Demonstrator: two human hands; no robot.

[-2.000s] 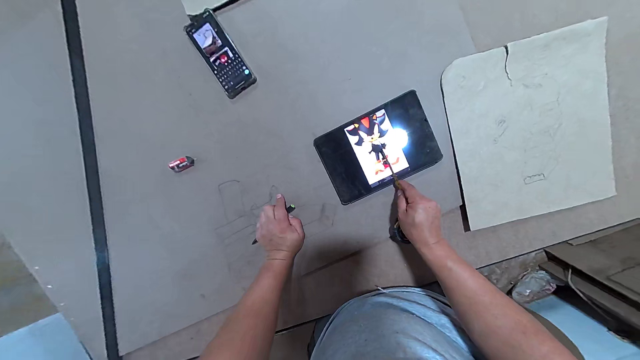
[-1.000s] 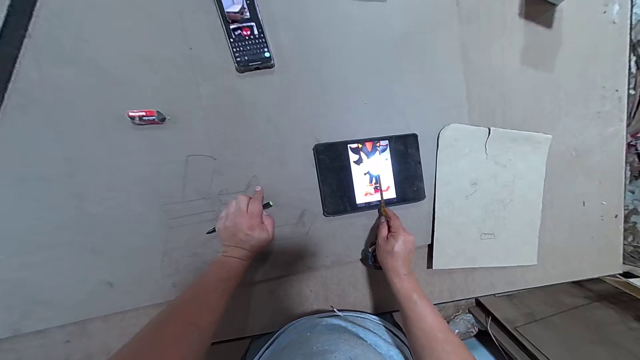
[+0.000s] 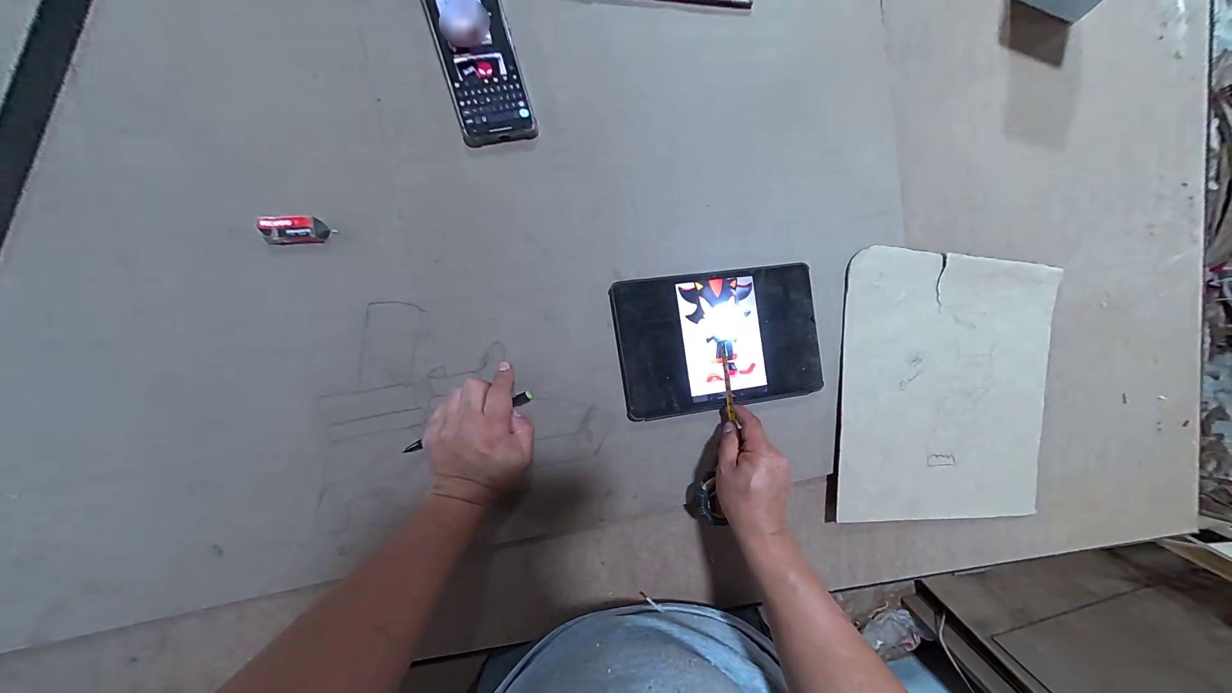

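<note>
My left hand point(image 3: 479, 433) is closed round a dark pen point(image 3: 521, 398) with a light green end, its index finger pointing at pencil lines point(image 3: 371, 416) drawn on the grey board. In my right hand point(image 3: 756, 472) is a tape measure; its case point(image 3: 710, 500) hangs at the palm, partly hidden, and its short yellow blade point(image 3: 729, 397) lies over the lower screen. The black tablet point(image 3: 650, 346) lies flat between and beyond my hands, showing a cartoon figure with glare across its middle.
A pale sheet point(image 3: 948, 385) with a torn top edge and faint sketches lies right of the tablet. Farther off are a phone point(image 3: 496, 106) showing a keyboard and a small red and black object point(image 3: 294, 230). A grey block point(image 3: 1059, 8) stands at top right.
The view has shifted. Both hands keep nearly the same places beside the tablet and the drawn lines, with the pen and the tape measure still held.
</note>
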